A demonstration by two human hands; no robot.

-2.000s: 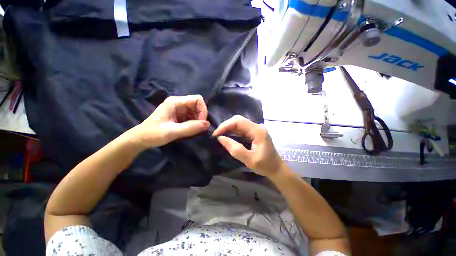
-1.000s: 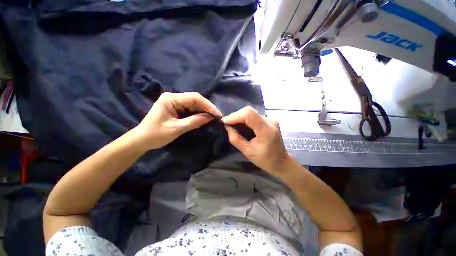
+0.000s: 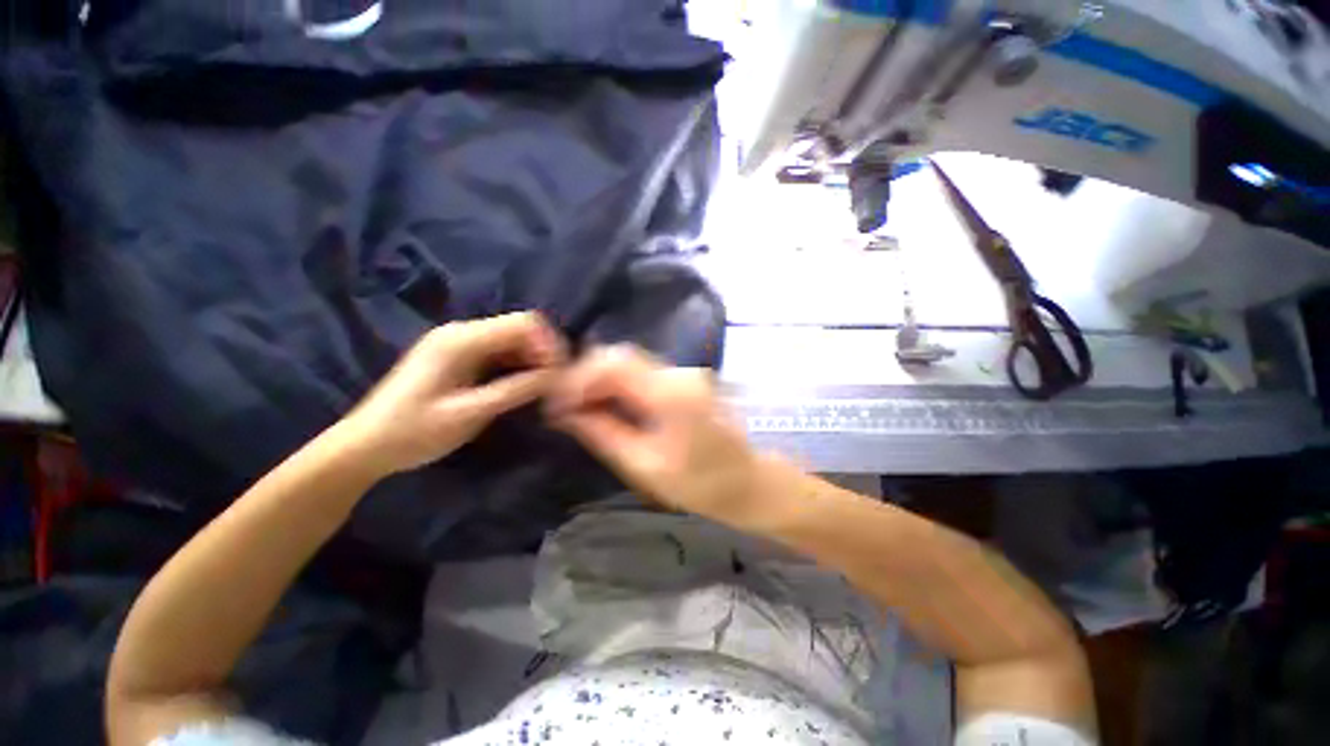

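Note:
A large dark cloth (image 3: 438, 175) covers the left of the table and hangs towards my lap. My left hand (image 3: 460, 386) is over its lower middle, thumb and fingers pinched together on the dark cloth's edge. My right hand (image 3: 656, 430) is blurred, its fingertips closed and touching or nearly touching the left fingertips. What lies between the fingertips is hidden by blur. The white sewing machine head (image 3: 1006, 88) stands at the upper right, away from both hands.
Dark shears (image 3: 1021, 299) lie right of the needle area. A small metal attachment (image 3: 919, 347) lies on the bed. A ruler scale (image 3: 904, 418) runs along the front edge. Small tools (image 3: 1184, 372) lie at the right end. A pale strip (image 3: 339, 18) is on the cloth at upper left.
Both hands have shifted left in the picture, still close together. The right hand is now blurred. The machine and shears also appear further left, so the view has moved.

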